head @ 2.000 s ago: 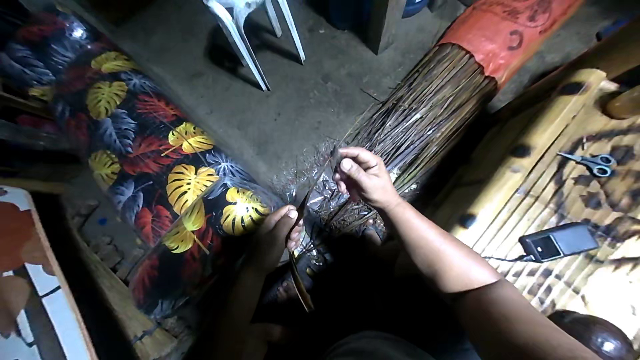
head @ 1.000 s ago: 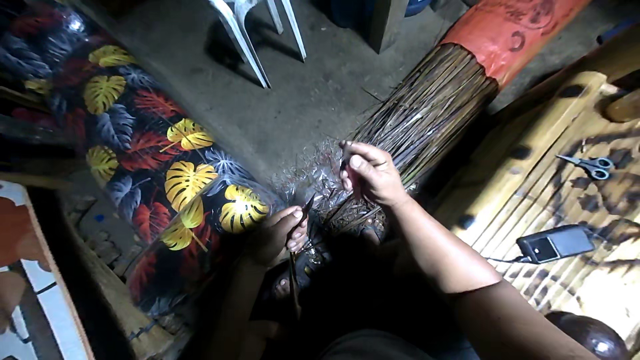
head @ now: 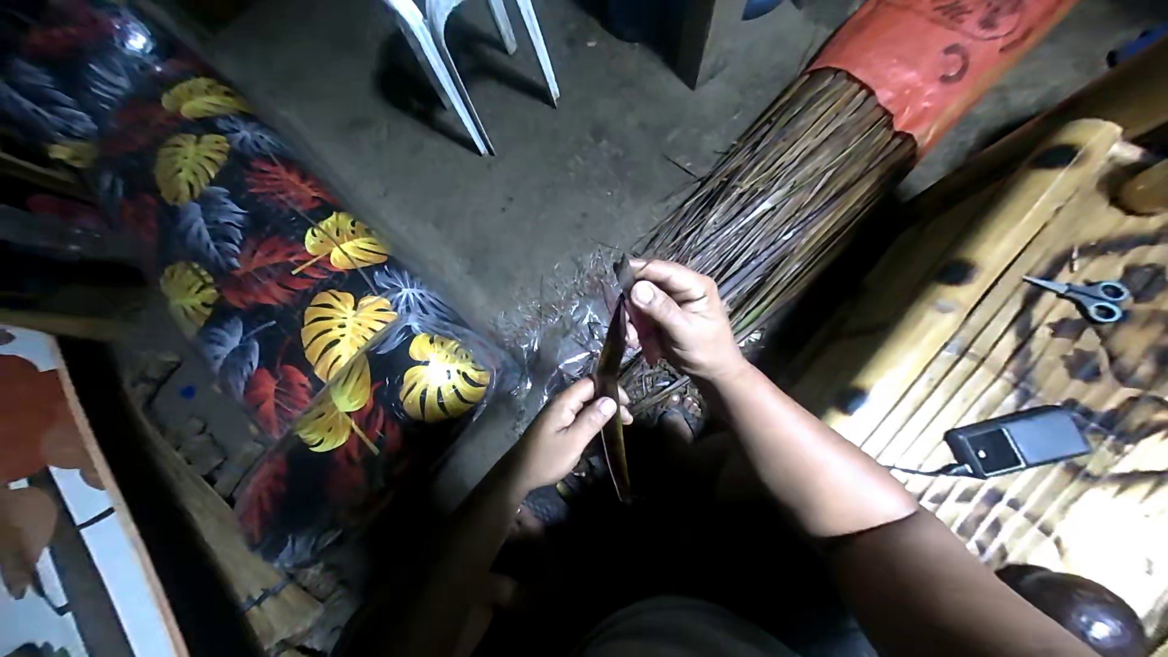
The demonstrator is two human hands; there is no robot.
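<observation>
A long, narrow brown strip, likely a dried leaf or plant strip, runs from between my two hands down toward my lap. My left hand grips it around its middle between thumb and fingers. My right hand pinches the upper end, where a small dark piece sticks up at the fingertips; whether that is a tool or part of the strip I cannot tell. Behind my right hand lies a large bundle of thin brown stalks, its far end wrapped in a red plastic sack.
On the bamboo bench at the right are scissors, a black device with a cable and a dark round object. A leaf-patterned covered surface stands left, a white plastic chair ahead. Shavings litter the floor.
My hands were farther apart a second ago; now my right hand is at the strip's upper end, close above my left. The strip reaches up between both hands.
</observation>
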